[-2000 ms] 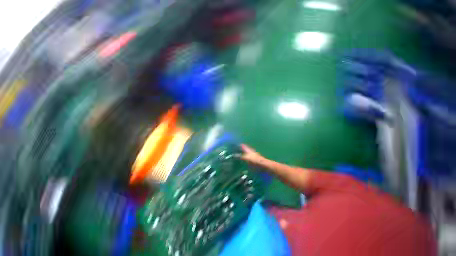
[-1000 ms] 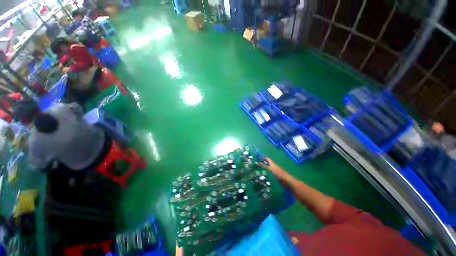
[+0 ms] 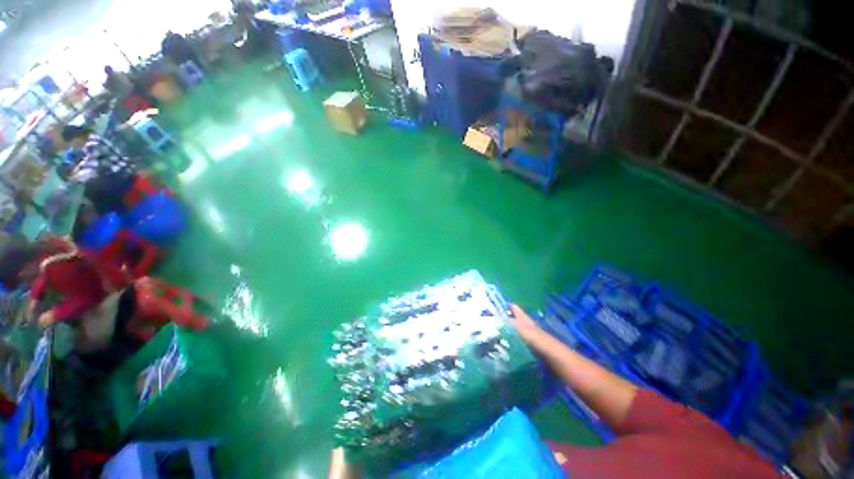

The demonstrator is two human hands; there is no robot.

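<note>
A wide green circuit board panel (image 3: pixel 435 351), crowded with silver and black components, lies in front of me at the lower middle; glare whitens its top. My right hand (image 3: pixel 522 320) grips its far right edge; most of the fingers are hidden. My left hand (image 3: pixel 338 462) shows only as a small bit of skin at the board's near left corner, cut off by the bottom edge. A bright blue thing (image 3: pixel 506 451) is close below the board, against my red sleeve. What lies under the board is mostly hidden.
Blue trays (image 3: pixel 655 341) of parts lie on the floor at right. At left are a person in red (image 3: pixel 73 285), red stools (image 3: pixel 169 301), a green crate (image 3: pixel 164 374) and a pale blue stool (image 3: pixel 164 458). Ahead stand a cardboard box (image 3: pixel 346 112) and a blue cart (image 3: pixel 529 140).
The view has moved forward across the floor. The person in grey at left and the metal rail at right have mostly gone from view. The board stays held in front of me.
</note>
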